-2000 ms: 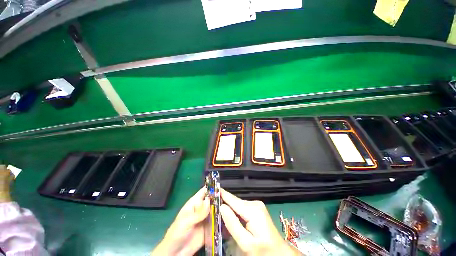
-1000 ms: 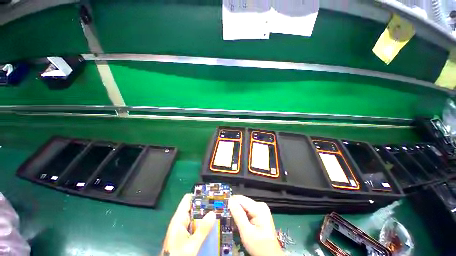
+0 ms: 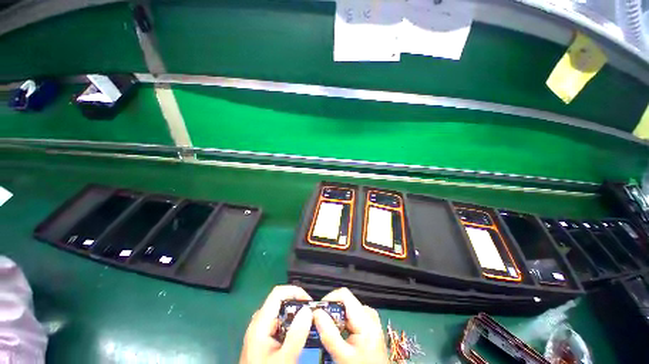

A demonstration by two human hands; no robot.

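My left hand [image 3: 274, 332] and my right hand [image 3: 356, 332] hold a phone unit with its mainboard [image 3: 288, 311] facing up, at the bottom centre. Both thumbs press side by side on the board near its top end. A blue-grey battery area [image 3: 309, 355] shows below the thumbs and is cut off by the picture's lower edge. The fingers hide the unit's sides. Behind the hands, a stacked foam tray [image 3: 430, 231] holds orange-rimmed phones [image 3: 329, 222] and a dark screen unit.
Another foam tray [image 3: 224, 249] with black screen units lies at left. Orange-copper strips [image 3: 402, 345], spare frames [image 3: 498, 341] and a clear plastic bag [image 3: 569, 348] lie at right. Another person's sleeve [image 3: 18, 313] is at the left edge. Another tray [image 3: 594, 245] stands far right.
The unit has turned from edge-on to board side up. My right hand has moved from its side so that both thumbs meet on the board. The view has also shifted.
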